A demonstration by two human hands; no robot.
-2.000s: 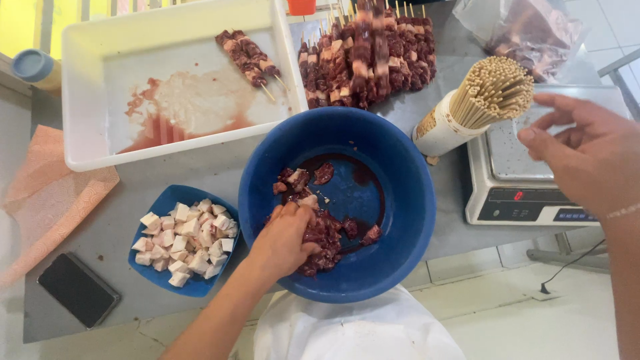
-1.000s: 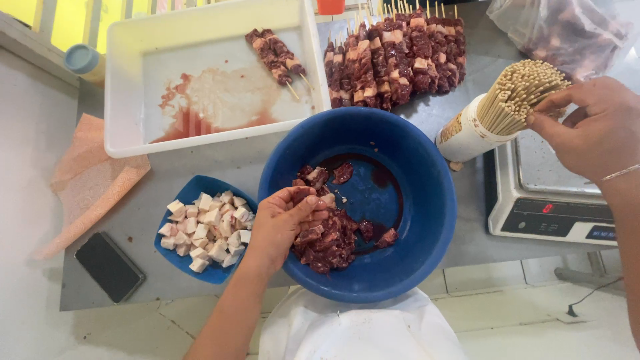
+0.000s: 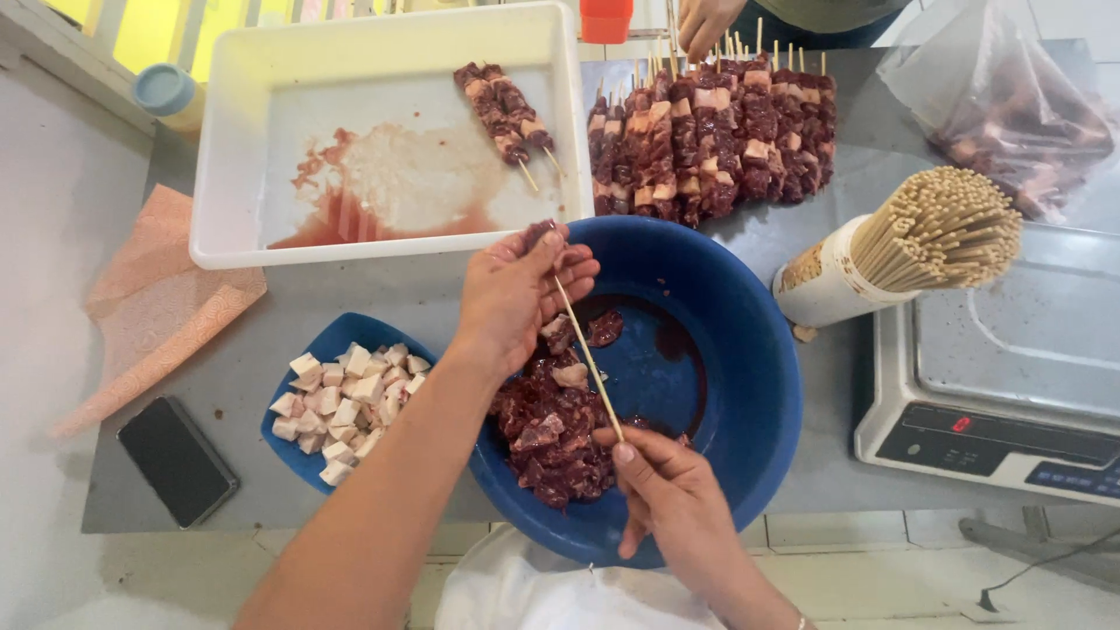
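Observation:
Over the blue plastic basin [image 3: 752, 350], my left hand [image 3: 525, 284] grips a piece of raw meat [image 3: 541, 232] at the upper end of a bamboo skewer [image 3: 588, 359]. The skewer's lower end is pinched between the thumb and fingers of my right hand [image 3: 661, 481]. Dark red meat chunks [image 3: 560, 437] lie in the left part of the basin, with red liquid beside them. A small blue bowl [image 3: 293, 437] of pale fat cubes [image 3: 350, 394] stands left of the basin. Many loose skewers [image 3: 941, 227] fill a tilted white container [image 3: 827, 271] at the right.
A white tray [image 3: 394, 249] holds two meat skewers [image 3: 503, 114]. Beside it lies a row of meat skewers [image 3: 713, 140], with another person's hand [image 3: 704, 26] above. A digital scale [image 3: 997, 350], a bag of meat [image 3: 1015, 114], a phone [image 3: 178, 462] and orange paper [image 3: 166, 306] are around.
My right hand has moved from the skewer container to above the basin and now holds one skewer. My left hand has risen from the meat pile with a piece of meat. Another person's hand has appeared.

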